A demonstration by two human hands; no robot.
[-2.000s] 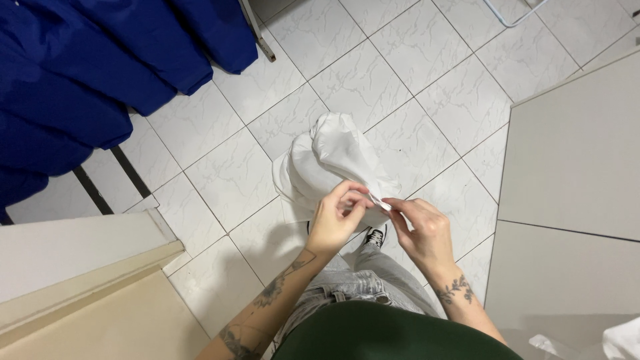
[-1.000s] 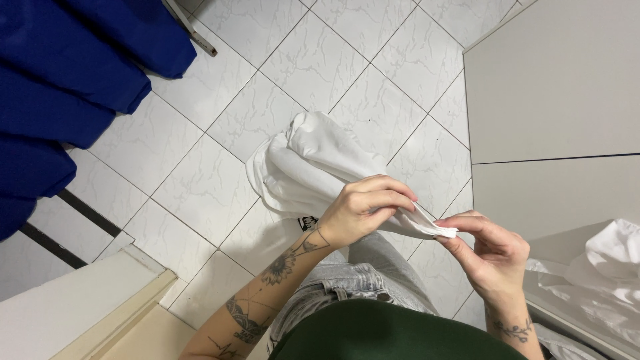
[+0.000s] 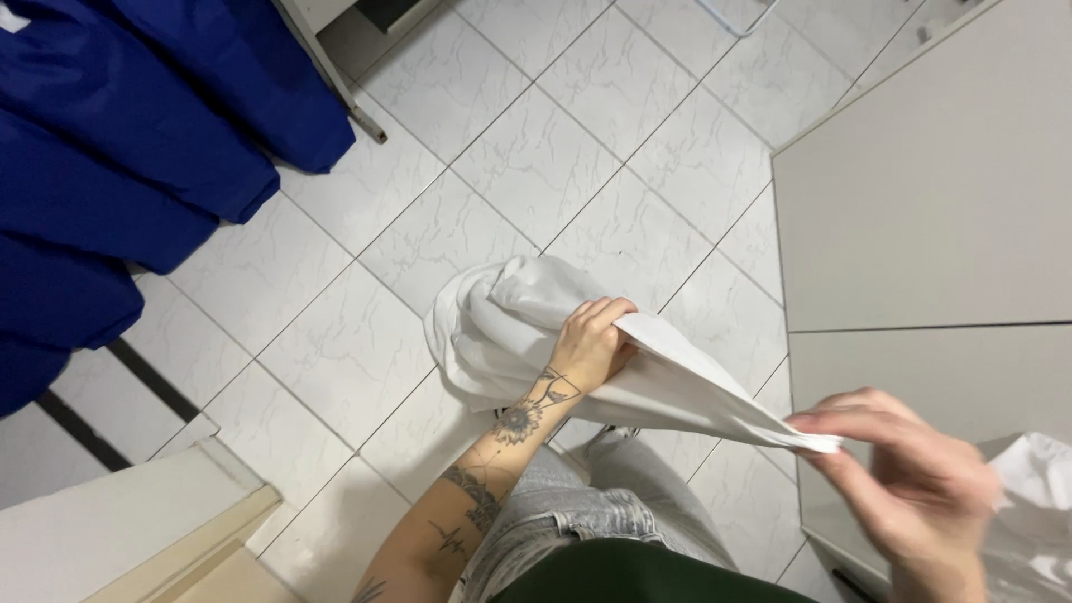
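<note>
A large white cloth (image 3: pixel 528 310) hangs in folds in front of my legs, its lower part bunched near the tiled floor. My left hand (image 3: pixel 593 343) is closed around its edge near the middle of the view. Off to the right, my right hand (image 3: pixel 909 477) pinches a corner of the cloth between thumb and fingers. Between both hands the fabric is drawn out into a narrowing stretch. The palm side of my left hand is hidden.
Blue fabric (image 3: pixel 167 126) hangs in folds at the upper left, beside a metal bar (image 3: pixel 368 121). Pale panels (image 3: pixel 921 218) stand on the right, with more white fabric (image 3: pixel 1034 502) at the lower right. A pale ledge (image 3: pixel 142 511) is at the lower left.
My hands were close together on the cloth's edge; now they are well apart, the right one farther right with the corner, and the fabric between them is stretched out.
</note>
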